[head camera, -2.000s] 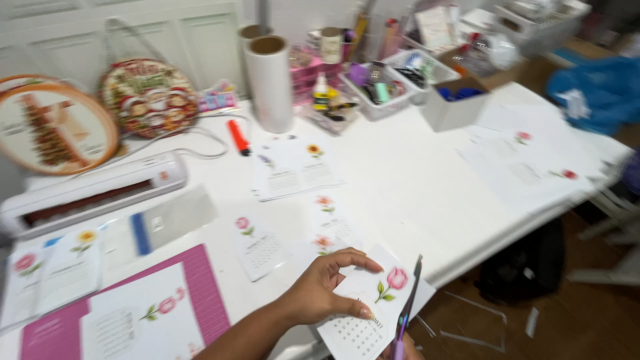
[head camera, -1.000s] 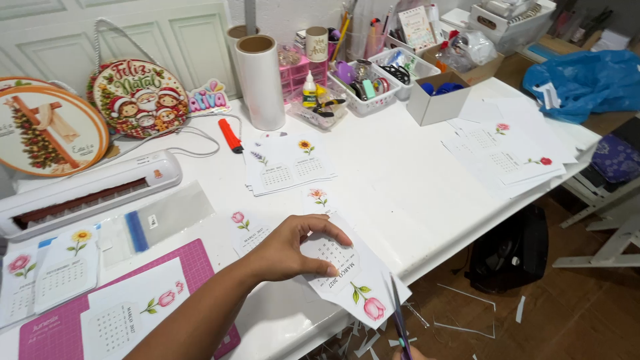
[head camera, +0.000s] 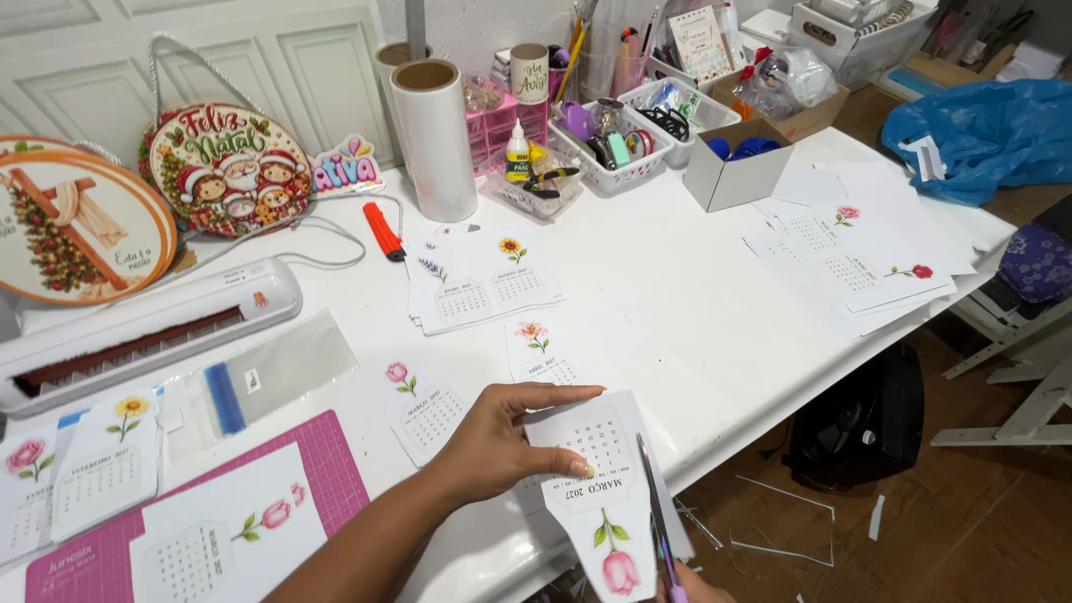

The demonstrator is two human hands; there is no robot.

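Near the table's front edge, my left hand [head camera: 519, 440] pinches a partly trimmed calendar card [head camera: 615, 548] with a pink tulip pointing down. My right hand [head camera: 699, 584], mostly cut off by the bottom of the view, holds scissors with a purple handle [head camera: 657, 511]. Their blades lie along the right side of the card, against a strip of white paper. Cut cards with a tulip [head camera: 427, 417] and a lily [head camera: 544, 360] lie behind my left hand. A printed tulip sheet [head camera: 226, 536] rests on a pink cutting mat [head camera: 335, 444].
A white laminator [head camera: 151, 335] and flower cards [head camera: 105, 469] are at the left. Printed sheets [head camera: 486, 280] lie mid-table, others [head camera: 863, 276] at right. Behind stand a film roll [head camera: 435, 142], a glue bottle [head camera: 517, 155], a basket [head camera: 628, 167] and a grey box [head camera: 737, 172]. Paper scraps [head camera: 876, 517] litter the floor.
The card in my left hand has turned, so its tulip, at the upper right two seconds ago, now points down. The scissors have moved from the tulip end up along the card's side.
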